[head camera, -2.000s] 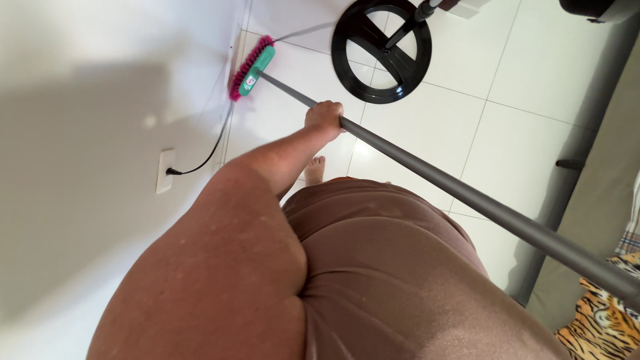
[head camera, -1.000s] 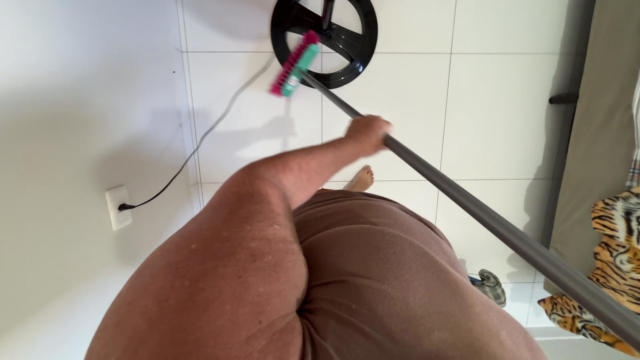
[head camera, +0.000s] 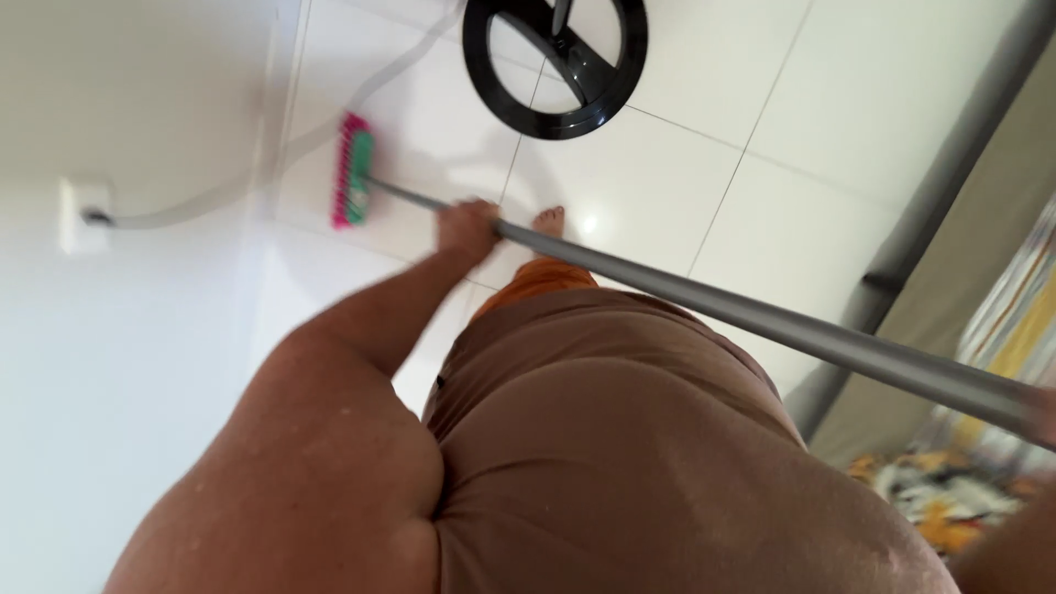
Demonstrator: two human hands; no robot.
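My left hand is closed around the grey broom handle in its lower part, at the centre-left of the view. At the right edge my right hand, cut off and blurred, is closed on the upper part of the handle. The broom head, green with pink bristles, is at the handle's far end, over the white tiled floor near the wall. It is blurred. My bare foot shows just past the handle.
A black round stand base stands on the tiles ahead. A cord runs from the wall outlet across the floor toward it. At right are a grey-beige bed or sofa side and patterned cloth.
The broom head has moved from beside the black base back toward the wall. My right hand has come into view at the right edge. The view has turned.
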